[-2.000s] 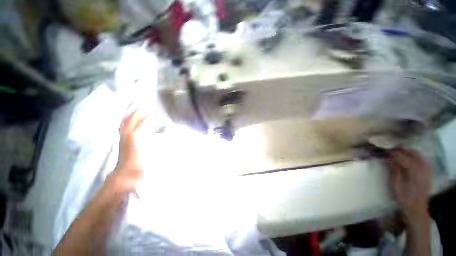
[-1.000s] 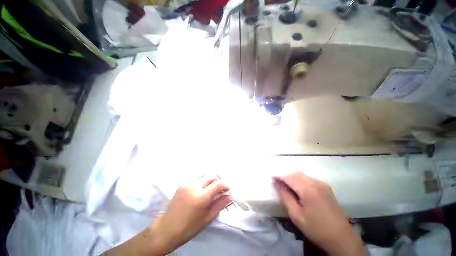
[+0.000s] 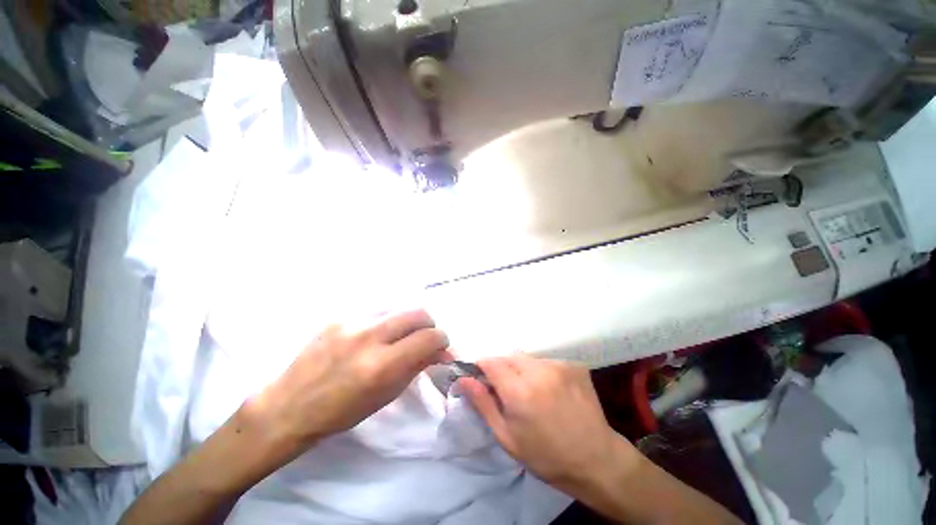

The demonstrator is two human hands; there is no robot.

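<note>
The white garment piece (image 3: 359, 474) spreads left of the needle area and hangs over the table's front edge. My left hand (image 3: 354, 371) pinches the cloth's edge near the front of the machine bed. My right hand (image 3: 544, 415) touches the same spot and holds small dark snips (image 3: 467, 370), partly hidden by the fingers. The presser foot and needle are lost in bright glare under the machine head (image 3: 375, 77).
A paper label (image 3: 662, 59) is on the machine arm. Dark metal parts (image 3: 754, 193) lie on the bed's right side. A red basket (image 3: 645, 395) with white and grey cut pieces (image 3: 806, 451) stands below the table at right. Another machine (image 3: 36, 297) is at far left.
My right hand has come from the bed's right end to beside my left hand. My left hand has moved from the cloth's far left to its front edge. The camera view has shifted.
</note>
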